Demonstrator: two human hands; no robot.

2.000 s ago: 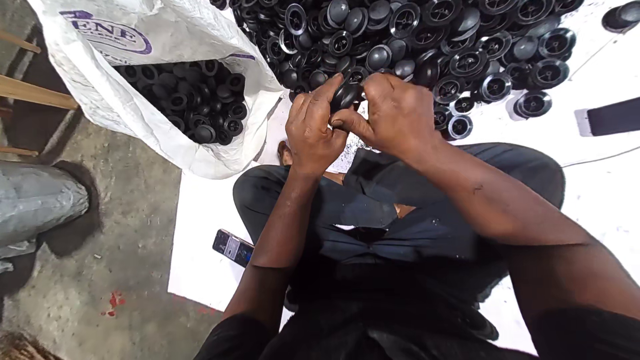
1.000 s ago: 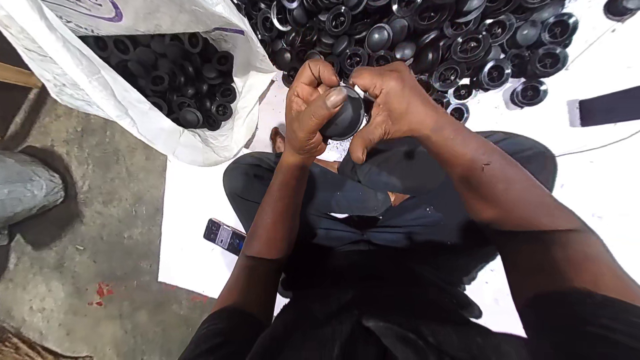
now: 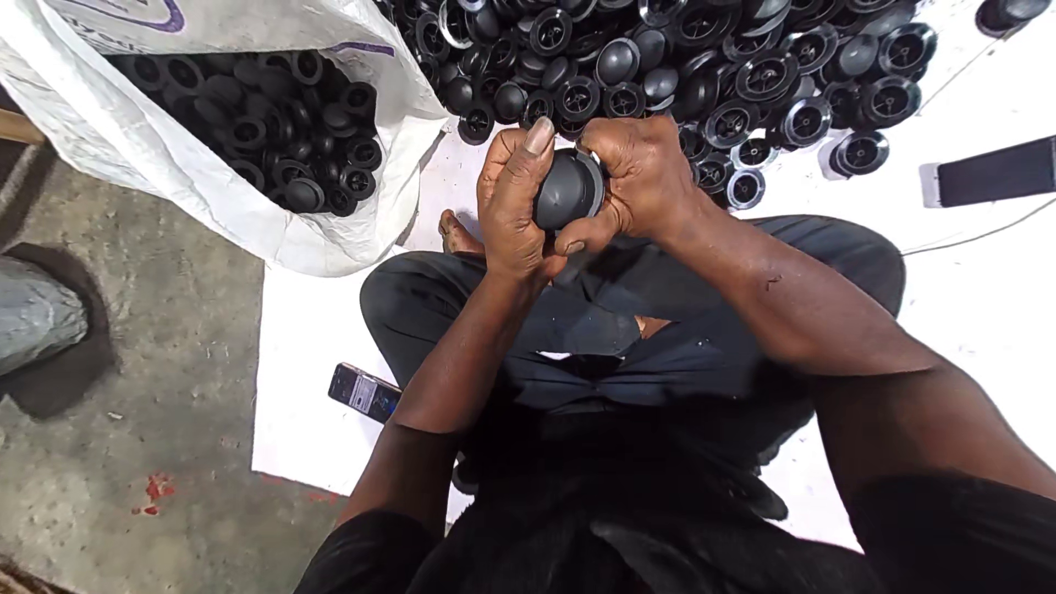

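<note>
Between my two hands is a round black plastic part with a smooth domed face and a rim on its right side. My left hand grips its left side, thumb up along the edge. From the right, my right hand holds the rim, with the thumb below it. Just beyond my hands lies a heap of similar black plastic parts, some dome up, others showing spoked undersides. A white woven sack at the upper left holds many more black parts.
My crossed legs are below my hands on a white sheet. A phone lies by my left knee. A dark flat strip and a thin cord are at right. A grey wrapped bundle stands on the concrete floor.
The black part between my hands has turned, so that its smooth dome shows more than two seconds ago. My left thumb now points up beside it.
</note>
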